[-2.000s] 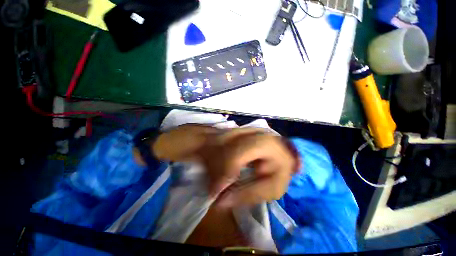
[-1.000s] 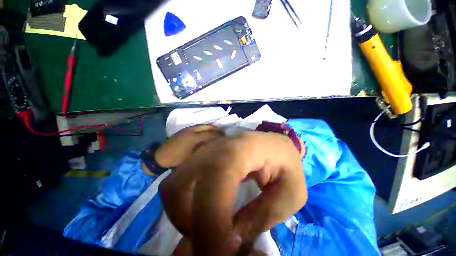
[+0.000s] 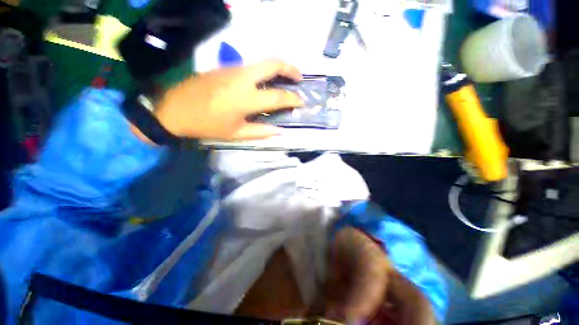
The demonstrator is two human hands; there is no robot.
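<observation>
The opened phone body [image 3: 320, 105] lies on the white mat, dark inside with small white marks. My left hand [image 3: 222, 105], with a black band at the wrist, covers its left part. The fingers and thumb reach over its upper and lower edges and appear to grip it. My right hand [image 3: 374, 282] is low in the picture near my lap, blurred and partly cut off by the lower edge; whether it holds anything cannot be seen.
The white mat [image 3: 393, 120] bears a blue pick [image 3: 229, 54] and a dark narrow strip [image 3: 339, 33] beside blurred tweezers. Right of it are a yellow electric screwdriver [image 3: 477, 130] and white cup [image 3: 505, 49]. A black item with a white sticker [image 3: 171, 41] lies upper left.
My left hand has moved from in front of my chest up onto the phone body, which now lies straighter across the mat. My right hand has dropped towards the lower edge. The view has shifted.
</observation>
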